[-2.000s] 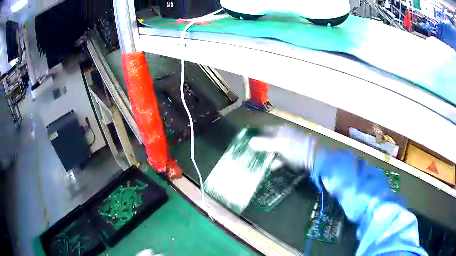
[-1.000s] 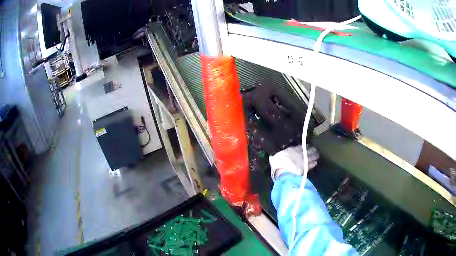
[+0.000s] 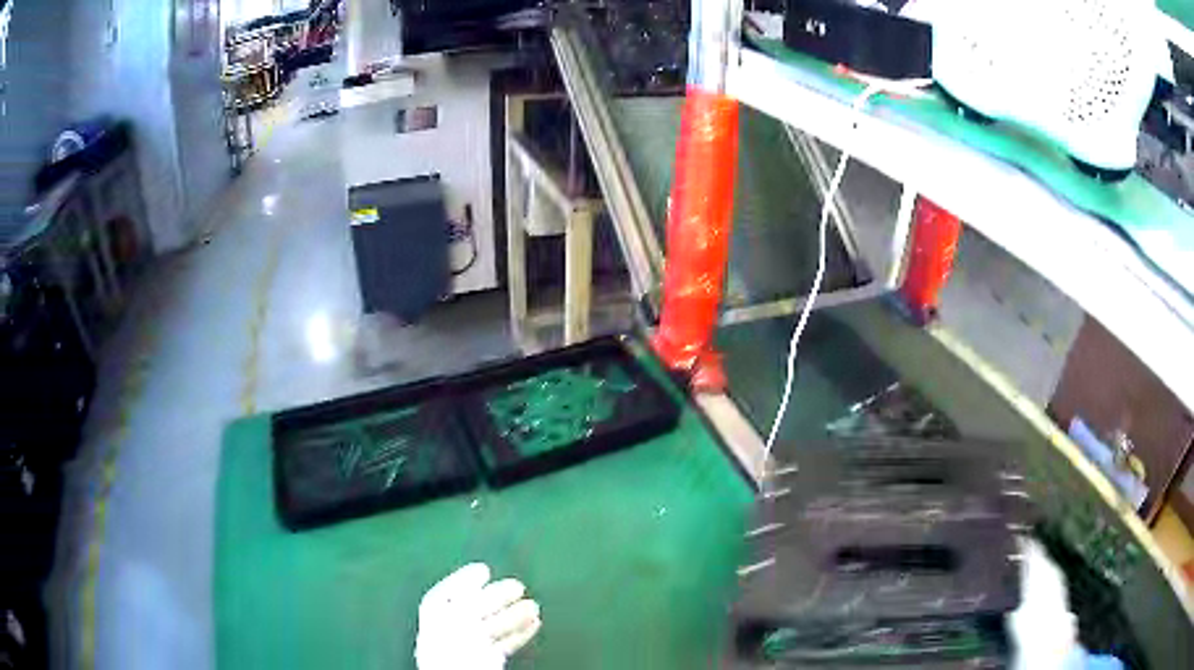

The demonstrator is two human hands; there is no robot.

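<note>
My right hand, in a white glove and blurred, grips the right edge of a dark slotted pallet at the lower right. The pallet is motion-blurred and is over the conveyor edge and bench edge. A strip of green board shows at its lower side. My left hand, in a white glove, is over the green mat with its fingers apart and nothing seen in it. Its wrist is cut off by the bottom edge.
A black two-compartment tray with green strips lies at the bench's far edge. Green boards lie on the conveyor. A red-wrapped post, a hanging white cable and an overhead shelf stand behind.
The view has swung left and down to the bench. My right hand has come back from the far side of the conveyor and now holds the dark pallet. My left hand has come further into view.
</note>
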